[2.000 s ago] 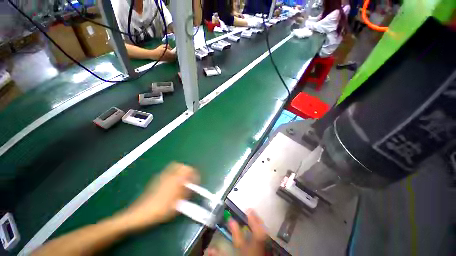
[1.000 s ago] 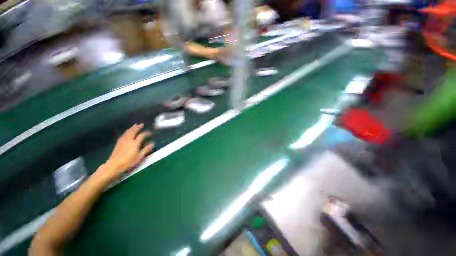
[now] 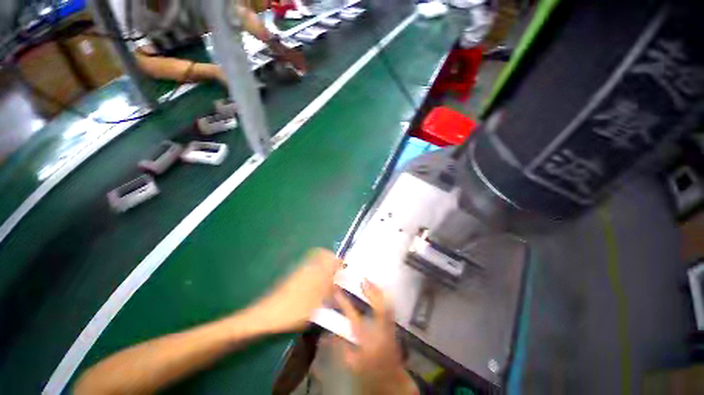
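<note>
A white plastic housing (image 3: 334,323) is between my two hands at the machine's front edge; it is blurred and partly covered. My left hand (image 3: 306,290) grips it from the left, with its fingertips hidden. My right hand (image 3: 375,333) has its fingers on the right side of it. Another white housing (image 3: 441,261) sits in the dark metal fixture (image 3: 434,271) on the pale base plate (image 3: 386,266), below the silver horn (image 3: 455,230).
Several housings (image 3: 205,153) lie on the dark green conveyor (image 3: 85,254) at left. A grey post (image 3: 243,92) stands beside the belt. The black welder head (image 3: 567,131) fills the upper right. Another person's arm (image 3: 176,68) reaches over the line. A red stool (image 3: 448,126) stands beyond the base plate.
My left hand has come back from over the conveyor to my right hand, now with a white housing. My right hand has come into view. The view has turned toward the welder.
</note>
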